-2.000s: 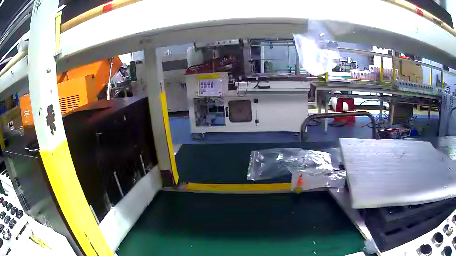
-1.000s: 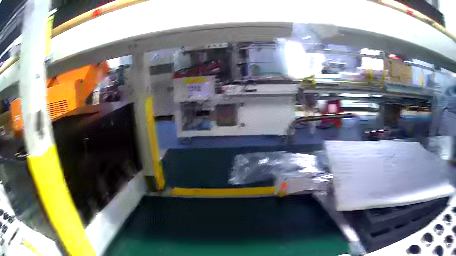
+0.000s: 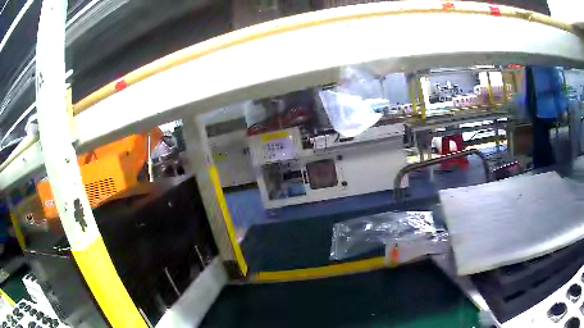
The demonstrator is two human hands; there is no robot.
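Observation:
Neither of my hands is in the picture. A clear crinkled plastic bag (image 3: 378, 232) lies on the far part of the green belt. A pale foam cover sheet (image 3: 512, 221) lies on a stack of black trays (image 3: 535, 282) at the right. A white foam tray (image 3: 535, 318) with round pockets, some holding black round components (image 3: 557, 312), is cut off by the lower right edge. Another white tray with black round parts (image 3: 25, 317) is cut off at the lower left.
A white frame beam (image 3: 288, 70) crosses above, with yellow-striped posts (image 3: 109, 282) at left. A large black box (image 3: 141, 237) and orange vented machine (image 3: 99, 179) stand left. A white machine (image 3: 365, 172) is across the aisle. A person in blue (image 3: 547, 106) stands far right.
The view has tilted, so the beam now slopes up to the right and the scene sits lower. A person in blue has come into view at the far right.

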